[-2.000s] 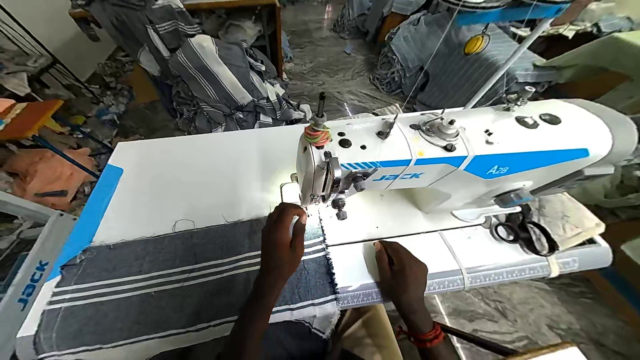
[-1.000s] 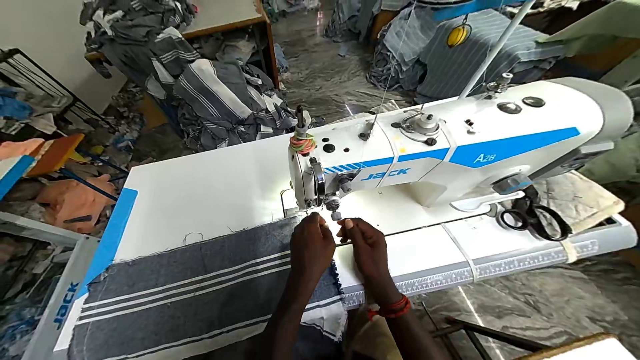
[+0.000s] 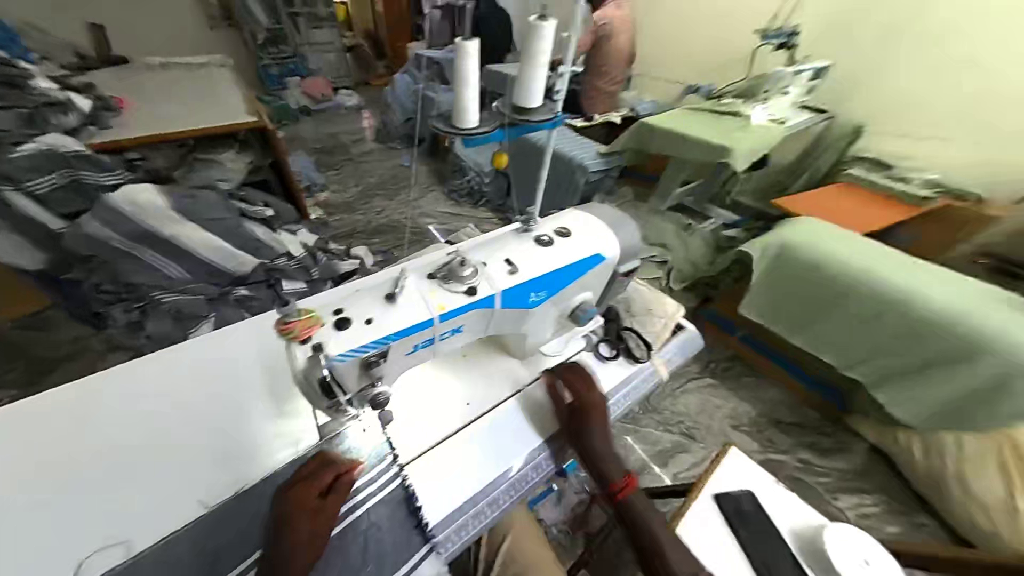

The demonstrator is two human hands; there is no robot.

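My left hand (image 3: 308, 508) rests on the grey cloth with white stripes (image 3: 384, 520), close to the needle area of the white and blue Jack sewing machine (image 3: 480, 308). The cloth's frayed edge runs from under the presser area toward the table's front. My right hand (image 3: 578, 400), with a red band at its wrist, is over the front of the white machine table (image 3: 480, 448), below the machine's arm. Its fingers are curled, and whether they hold anything small cannot be told. Black-handled scissors (image 3: 622, 344) lie just beyond it, under the handwheel end.
Two white thread cones (image 3: 466, 84) stand on a stand behind the machine. Heaped striped cloth (image 3: 160, 232) is at the left. Green cloth (image 3: 888, 320) drapes at the right. A dark phone (image 3: 760, 532) and a white round object (image 3: 860, 552) lie on a small board. A person (image 3: 610, 56) is farther back.
The view has swung to the right and up. My hands, together near the needle one second ago, are apart now; the right one has moved right, toward the scissors.
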